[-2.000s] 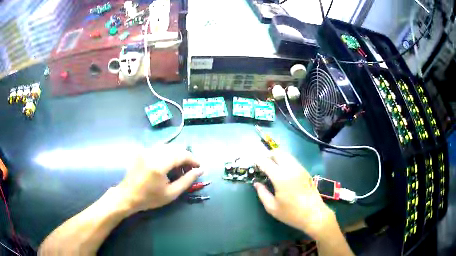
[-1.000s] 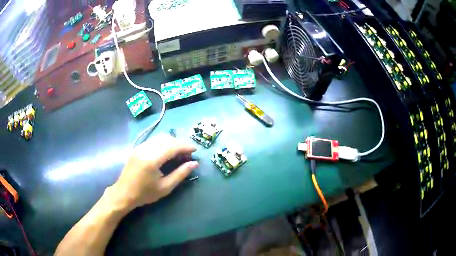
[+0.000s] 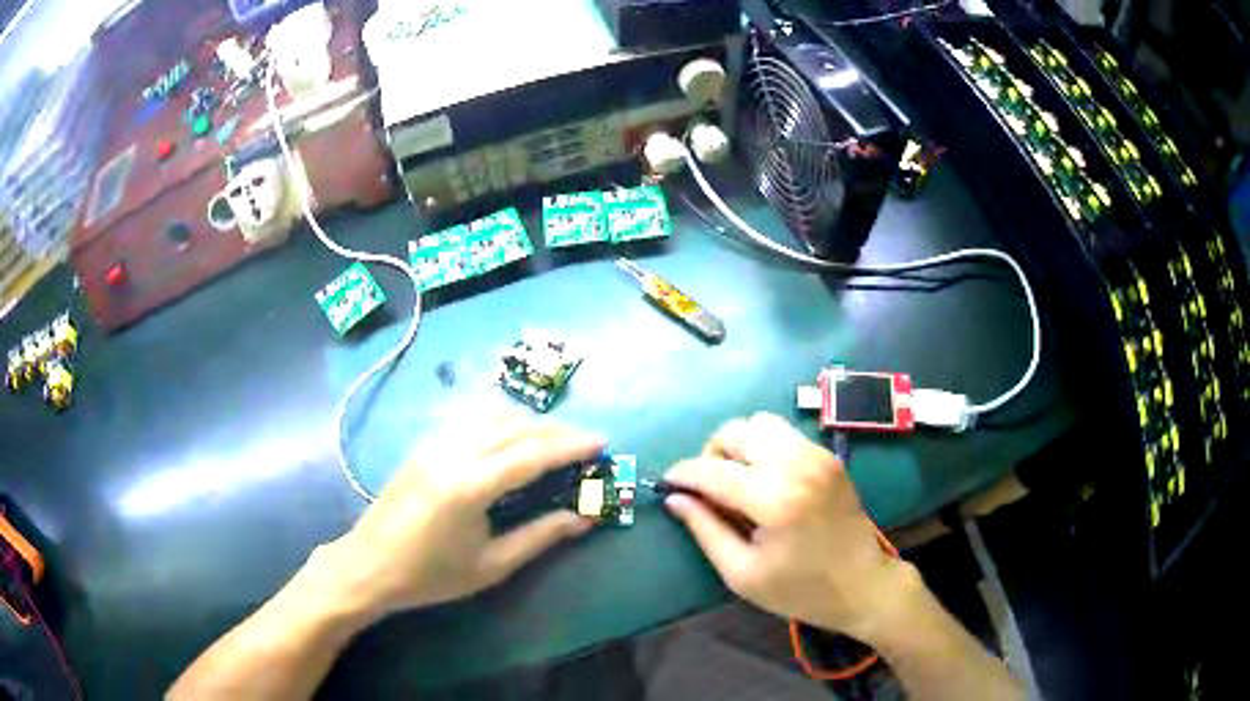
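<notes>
My left hand [image 3: 466, 527] holds a small power supply board [image 3: 611, 490] by its left side, low over the mat. The board shows a yellow part and a blue-green end facing right. My right hand [image 3: 775, 514] pinches the dark end of the orange output lead [image 3: 814, 668], its metal tip close to the board's right edge; I cannot tell if they touch. A second power supply board [image 3: 537, 371] lies on the mat behind my left hand. The test clips are not visible. The red USB tester [image 3: 869, 400] lies at right with a dark screen.
A yellow-orange screwdriver or pen [image 3: 675, 301] lies beyond my hands. Behind it are flat green boards [image 3: 473, 247], a bench instrument [image 3: 548, 123], a fan [image 3: 809, 151] and a dark-red box [image 3: 206, 178]. White cables [image 3: 1008, 260] loop at both sides; a black component tray [image 3: 1117, 274] stands right.
My right hand has come back into view from below, now with the orange lead's end. My left hand has moved right and taken hold of the nearer board. The camera view has shifted.
</notes>
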